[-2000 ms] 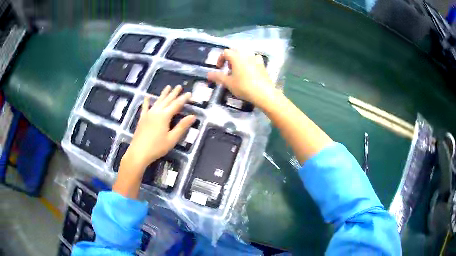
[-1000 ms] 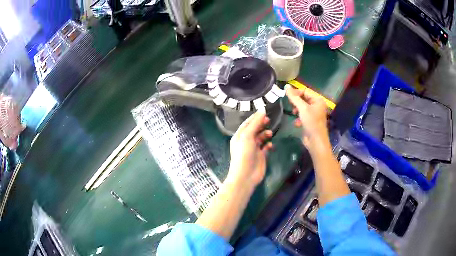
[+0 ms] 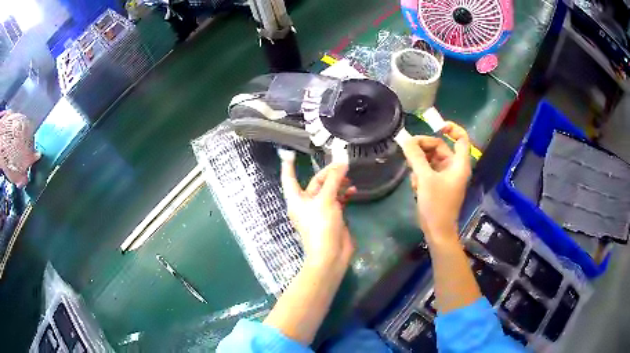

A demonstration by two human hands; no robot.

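The grey-black tape dispenser with its round black wheel stands in front of me. White tape pieces remain along the wheel's left side. My left hand is at the wheel's front left, fingers spread, with white tape on two fingertips; one piece is at the wheel's edge. My right hand is at the wheel's right, with a white piece on the index fingertip at the rim and another on a raised finger.
Striped adhesive sheets, wooden strips and tweezers lie left. A tape roll and a pink-blue fan stand behind. A blue bin and filled trays are right; another tray is lower left.
The bench and trays under my hands gave way to the dispenser. Since the later earlier frame, white tabs have left the wheel's front and show on my fingertips; my hands have spread more.
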